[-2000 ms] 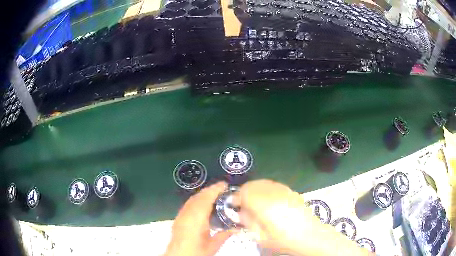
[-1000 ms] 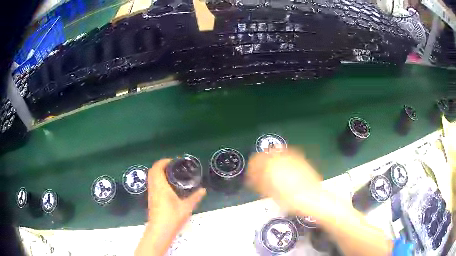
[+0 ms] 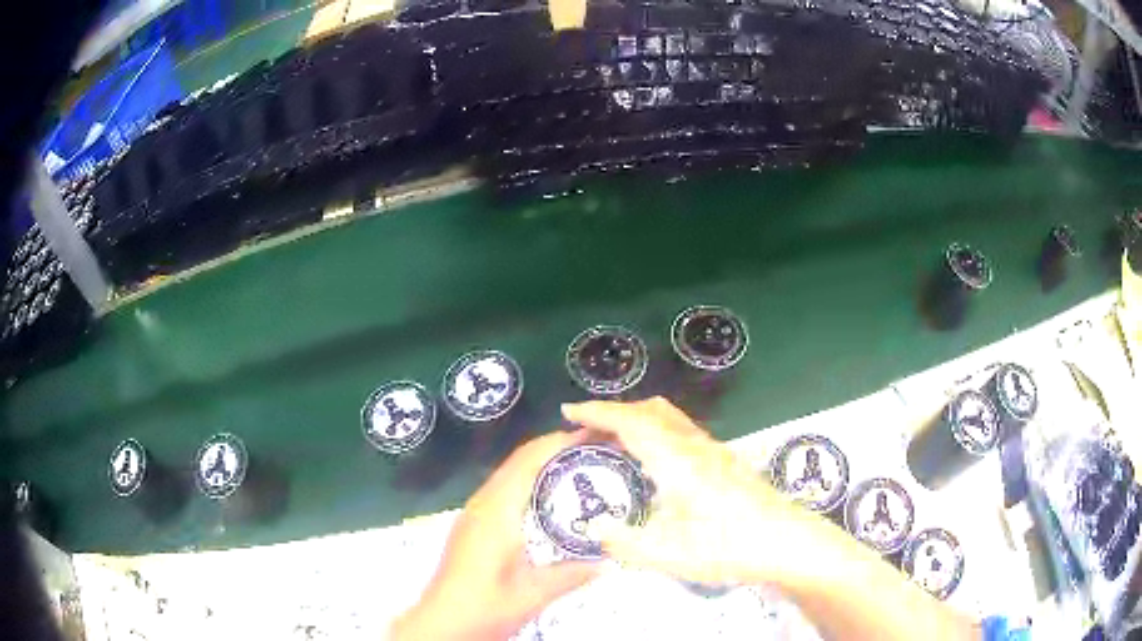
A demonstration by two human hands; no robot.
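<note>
A black cylindrical unit (image 3: 589,501) with a bright three-armed top is held upright between both hands, above the near edge of the ledge. My left hand (image 3: 495,538) wraps its left side. My right hand (image 3: 683,495) grips its right side, fingers around the far rim. Just beyond the hands on the green belt (image 3: 526,276) stand two dark-topped units (image 3: 607,359). Two bright-topped units (image 3: 483,384) stand left of these. The bottoms of the held unit and the fingertips under it are hidden.
More bright-topped units (image 3: 222,465) stand at the belt's left, dark-topped ones (image 3: 968,266) at the far right. Several bright-topped units (image 3: 809,473) stand on the white ledge (image 3: 276,589) right of my hands. A plastic bag (image 3: 1102,488) lies at right. Black trays (image 3: 526,113) are stacked behind.
My left hand has moved right and my right hand nearer; both now hold one bright-topped unit. A second dark-topped unit stands beside the other on the belt. Units on the belt's left appear further right.
</note>
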